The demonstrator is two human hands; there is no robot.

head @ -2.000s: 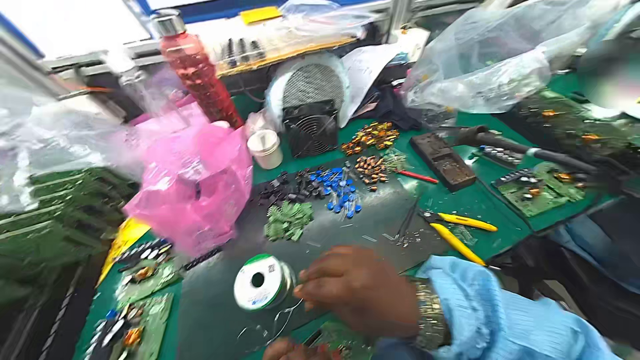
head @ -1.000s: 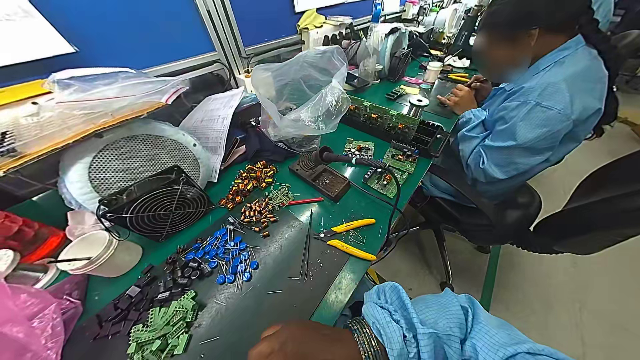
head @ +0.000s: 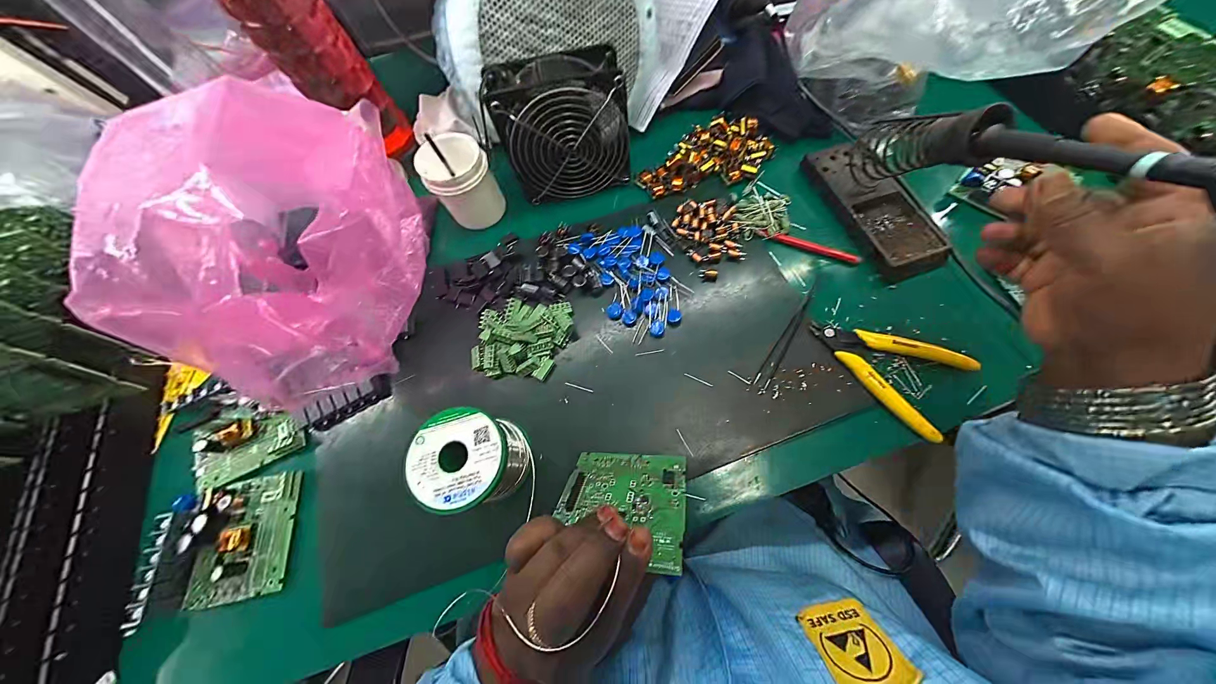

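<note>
My left hand (head: 570,579), at the bottom middle, pinches the end of a thin solder wire (head: 608,594) over a green circuit board (head: 655,494). The wire loops from a solder spool (head: 465,461) lying on the dark mat just left of the board. My right hand (head: 1111,256) is raised at the right edge, fingers spread, beside the black soldering iron (head: 1054,150), whose front end sits in the coiled holder of its stand (head: 879,214). Whether the fingers touch the iron cannot be told. Yellow-handled cutters (head: 888,389) and tweezers (head: 787,337) lie between the hands.
Blue disc components (head: 641,280), green terminal blocks (head: 522,337) and copper coils (head: 708,228) are heaped on the mat (head: 456,560). Behind stand a fan (head: 560,123) and a white cup (head: 465,185). At left are a pink bag (head: 237,237) and populated boards (head: 247,541).
The view has swung back from the neighbouring workplace. My right hand, near the spool two seconds ago, is now by the soldering iron. The spool and the green board are in view.
</note>
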